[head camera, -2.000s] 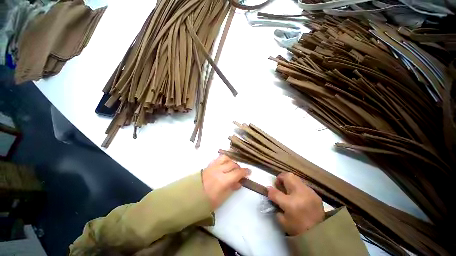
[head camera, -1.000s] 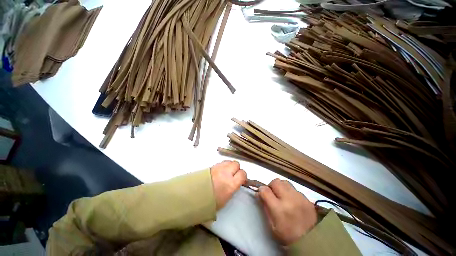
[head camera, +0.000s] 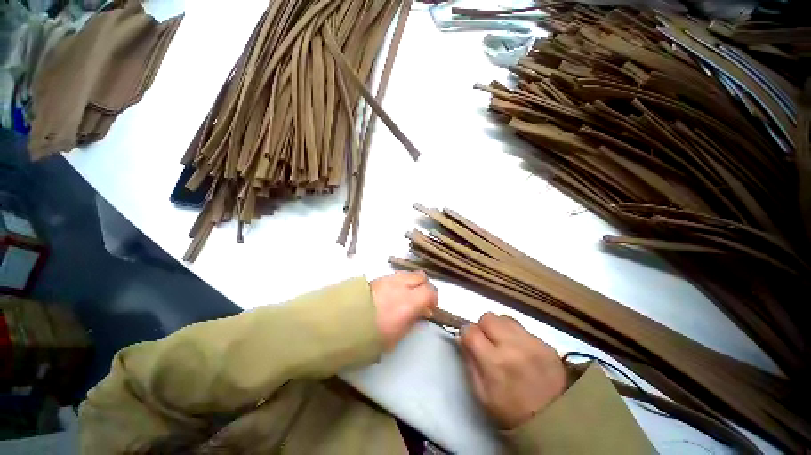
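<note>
A brown strap (head camera: 447, 317) runs between my two hands, a little above the white table near its front edge. My left hand (head camera: 402, 307) is closed on one part of the strap, fingers curled over it. My right hand (head camera: 511, 369) is closed on the strap a short way to the right. A small dark tip shows by the right fingertips; any tool there is mostly hidden. The near strap bundle (head camera: 533, 284) lies just behind and to the right of my hands, ends towards the left.
A fanned strap bundle (head camera: 293, 115) lies at the upper left with a dark flat object (head camera: 188, 190) under it. A large strap heap (head camera: 649, 142) fills the right. Leather pieces (head camera: 93, 75) sit at the far left edge of the white table (head camera: 445, 169). A dark cord (head camera: 614, 366) lies by my right wrist.
The hands have come a little closer together than two seconds ago, and the strap between them shows shorter. The dark cord has come into view beside my right wrist.
</note>
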